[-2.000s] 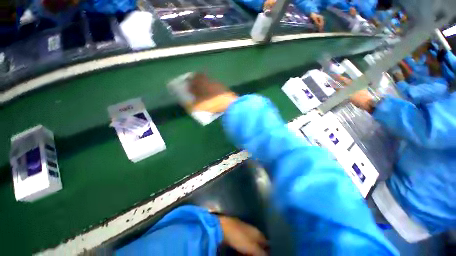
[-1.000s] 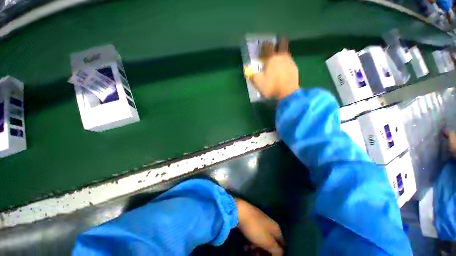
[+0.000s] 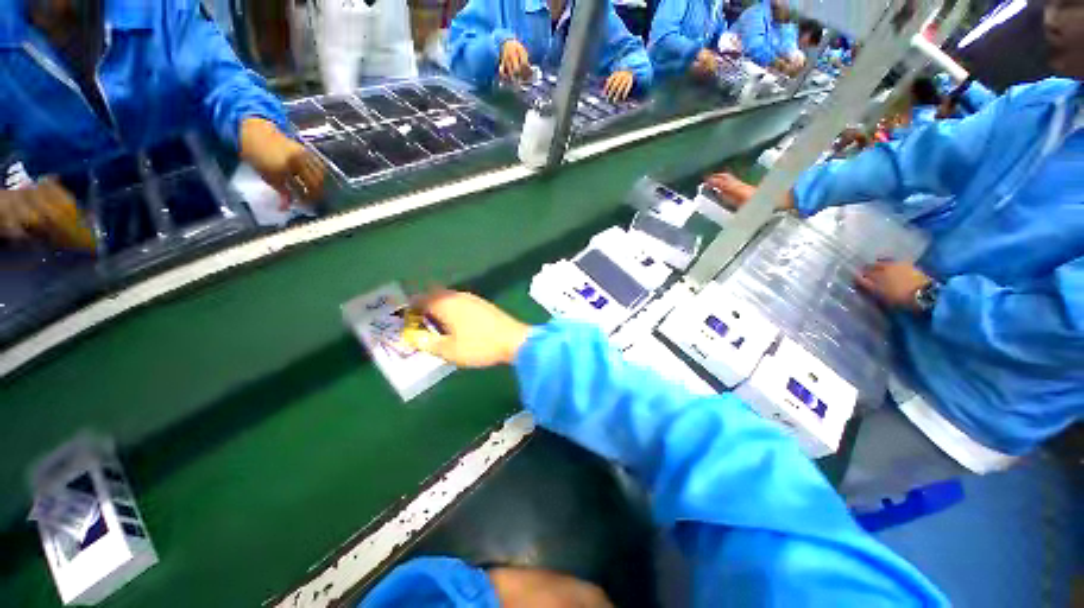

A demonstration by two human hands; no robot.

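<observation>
My right hand [image 3: 470,329], in a blue sleeve with yellow finger cots, reaches over the green conveyor belt [image 3: 273,416]. Its fingers are on top of a white phone box [image 3: 410,362]; whether they grip it is blurred. Another phone box [image 3: 93,529] with a small clear or printed piece on its face lies on the belt at the lower left. My left hand [image 3: 547,589] is at the bottom edge, mostly cut off, so its fingers are hidden.
Phone boxes [image 3: 800,394] stand at the right beside the belt edge rail [image 3: 416,511]. More boxes and dark phones lie on the belt ahead. A metal post rises at right. Several people in blue work around. A blister tray [image 3: 398,125] lies across the belt.
The view has tilted up and turned, showing the far side. The box with the small piece has moved to the lower left. My right hand is still over a box; my left hand has dropped mostly out of view.
</observation>
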